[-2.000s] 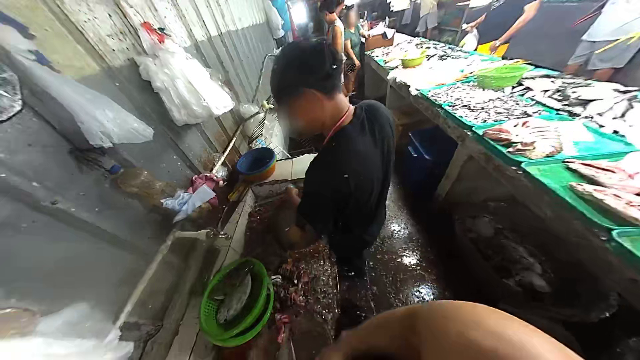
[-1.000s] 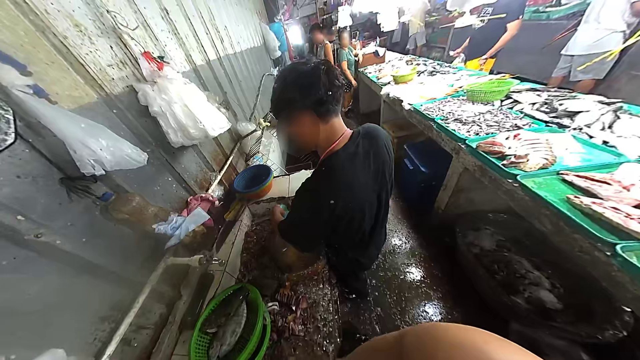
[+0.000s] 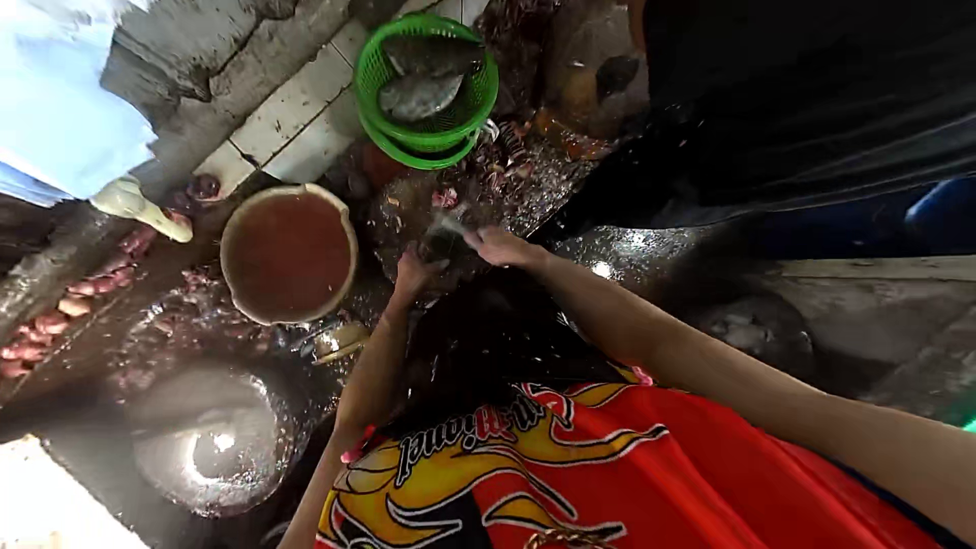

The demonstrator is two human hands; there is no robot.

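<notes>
My left hand (image 3: pixel 418 273) presses on a dark, blurred thing, perhaps a fish, on the wet work surface. My right hand (image 3: pixel 503 248) is closed around the handle end of a blurred tool (image 3: pixel 451 223), whose kind I cannot tell, beside that dark thing. Just beyond both hands lies a small pink-red scrap (image 3: pixel 444 198). Farther up, a green plastic basket (image 3: pixel 427 141) holds fish (image 3: pixel 421 95). To the left of my left hand stands a pale-rimmed basin (image 3: pixel 226 255) full of reddish water.
A large round vessel (image 3: pixel 210 442) is at the lower left, with a small yellowish container (image 3: pixel 341 341) nearer my left forearm. Fish scraps (image 3: pixel 503 160) litter the wet surface. A person in black clothing (image 3: pixel 762 114) stands at the upper right. Pale tiles (image 3: pixel 293 114) edge the left side.
The view has swung sharply down from the aisle and the person in black to the work surface. Both my hands now show, where earlier only part of an arm was visible.
</notes>
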